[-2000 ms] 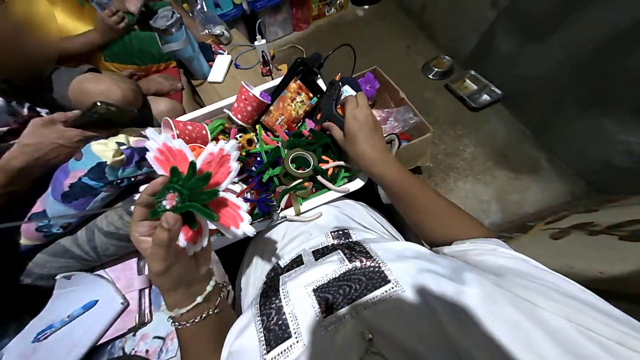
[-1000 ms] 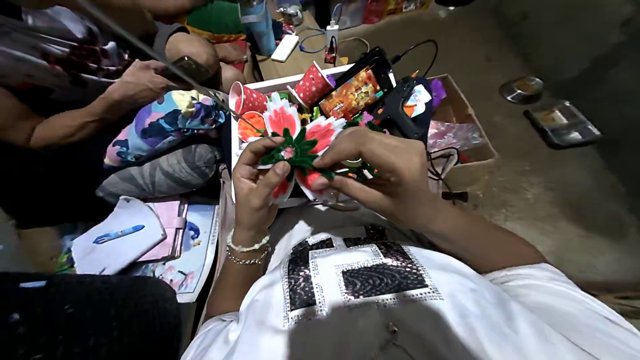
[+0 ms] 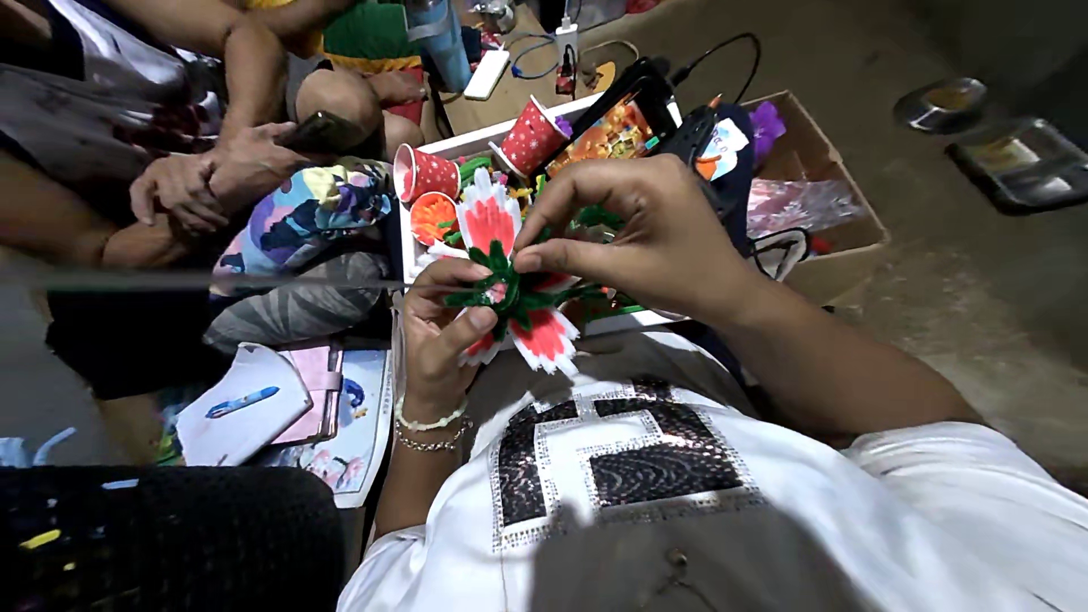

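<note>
My left hand (image 3: 442,327) holds a red and white flower (image 3: 544,336) of fuzzy pipe-cleaner petals, its green leafy centre facing up. Thumb and fingers pinch it near the middle. Thumb and index finger of my right hand (image 3: 633,234) meet at the upper right edge of the green centre (image 3: 501,289); whether they grip a green piece there is unclear. Behind the flower is a white tray (image 3: 501,127) with pipe cleaners, red dotted paper cups (image 3: 534,136) and an orange flower (image 3: 433,218). A dark glue gun (image 3: 701,140) lies just beyond my right hand.
A cardboard box (image 3: 820,149) with plastic wrapping stands right of the tray. On the left a person holds a phone (image 3: 321,132) beside a patterned cushion (image 3: 297,217). A notebook with a blue pen (image 3: 242,402) lies lower left. Cables and a power bank (image 3: 487,75) are behind the tray.
My right hand first held the glue gun, which then lay at the tray's right side as that hand came to the flower. Since then its fingers have moved to the centre's upper right edge.
</note>
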